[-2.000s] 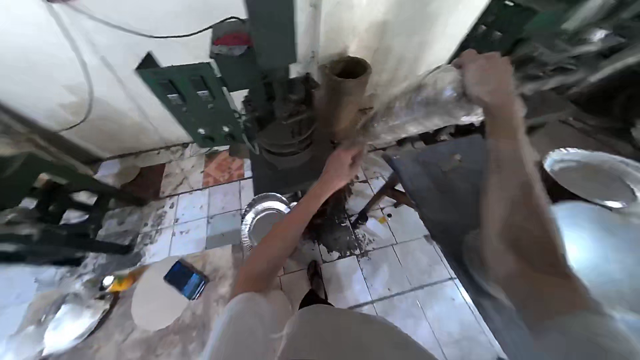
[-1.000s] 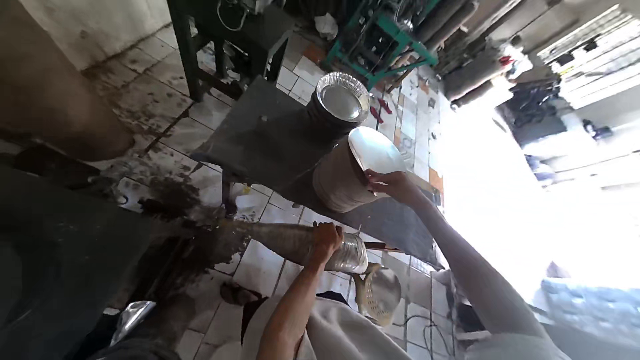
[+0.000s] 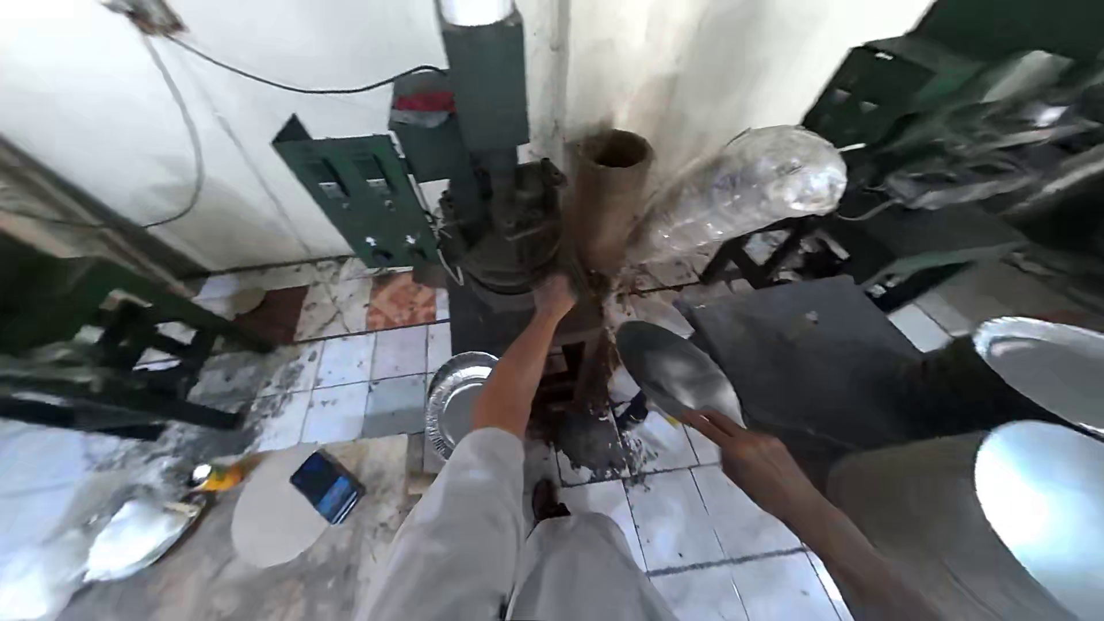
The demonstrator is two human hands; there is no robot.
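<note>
My left hand (image 3: 555,296) reaches to the round metal base of a green press machine (image 3: 509,259); its fingers are blurred and partly hidden, so its grip is unclear. In my right hand (image 3: 742,444) is a round flat disc (image 3: 677,371), held by its near edge over the tiled floor. A stack of foil plates (image 3: 461,401) lies left of my left forearm, at the machine's table. Behind the machine's right side stands a brown cardboard tube (image 3: 611,198), and a roll wrapped in clear plastic (image 3: 750,190) leans to its right.
A dark table (image 3: 793,345) is at the right, with a large pale cylinder (image 3: 931,500) and a foil plate (image 3: 1035,366) near it. At lower left, a phone (image 3: 328,487) lies partly on a pale disc (image 3: 276,517). A cable (image 3: 319,90) runs along the wall.
The view has swung back from the side table to the machine. My left hand, on a wrapped roll one second ago, is now at the machine. My right hand has moved from the pale cylinder and holds a disc.
</note>
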